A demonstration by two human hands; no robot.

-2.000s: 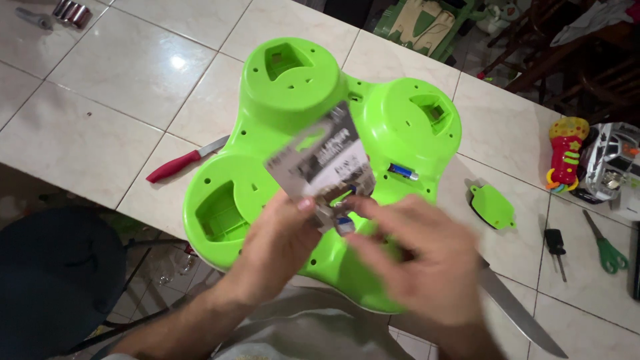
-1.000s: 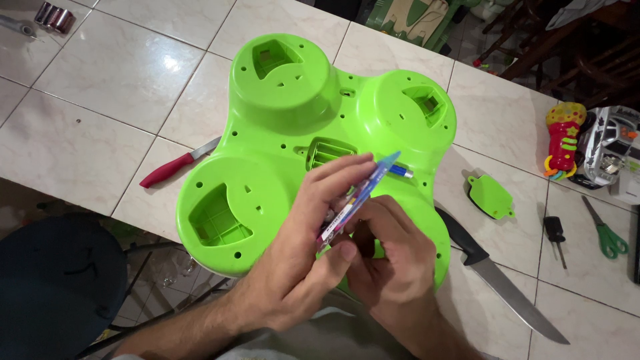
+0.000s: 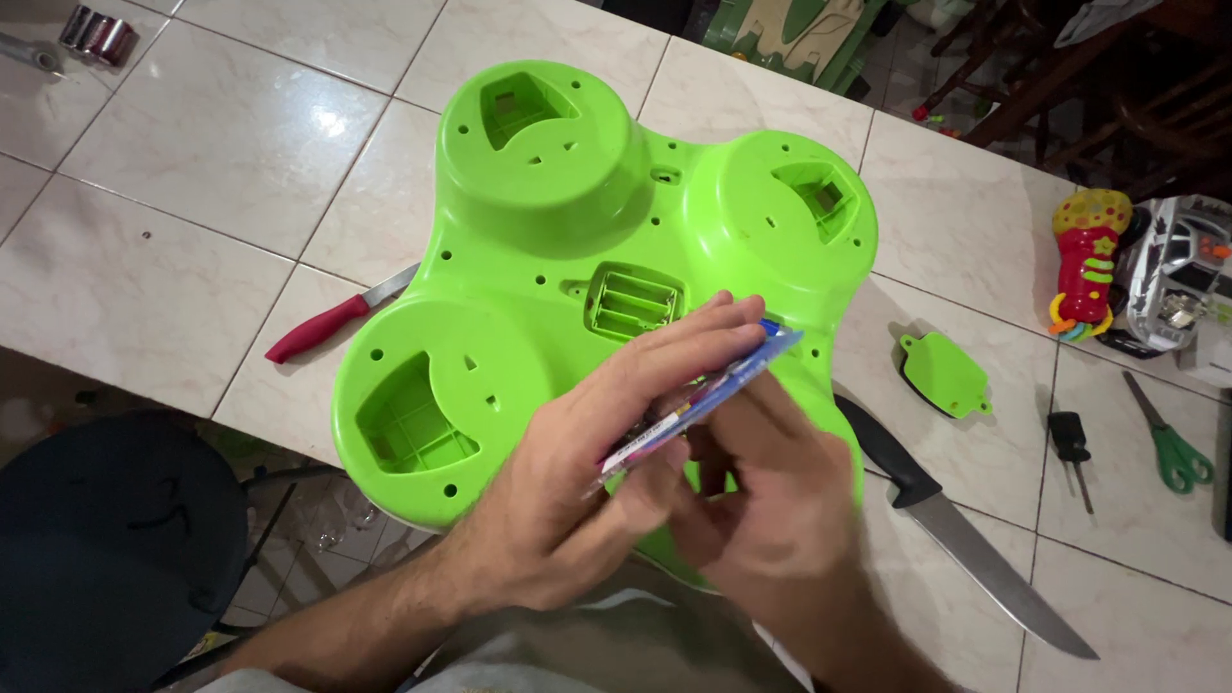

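Observation:
My left hand (image 3: 577, 462) grips a blister pack on a printed card (image 3: 698, 404), turned nearly edge-on above a green plastic toy base (image 3: 587, 250). Close against the pack's underside is my right hand (image 3: 770, 491), fingers bent and partly hidden; whether they pinch anything cannot be seen. An uncovered battery compartment (image 3: 635, 301) with ribbed slots shows in the middle of the base. Behind the card, the blue end of a battery (image 3: 772, 328) peeks out. The green battery cover (image 3: 946, 375) lies on the tiles to the right of the base.
A red-handled knife (image 3: 322, 329) lies left of the base, its blade tip beside it. At right are a large black-handled knife (image 3: 1001, 558), a screwdriver (image 3: 1068, 443), green scissors (image 3: 1179, 457), a red toy (image 3: 1088, 274) and a toy car (image 3: 1179, 279). Several batteries (image 3: 98, 37) stand top left; a stool (image 3: 115, 539) is below.
The card faced the camera two seconds ago and is now seen nearly edge-on. My right hand has moved in beneath it from the right. The battery compartment, hidden at first, is in view.

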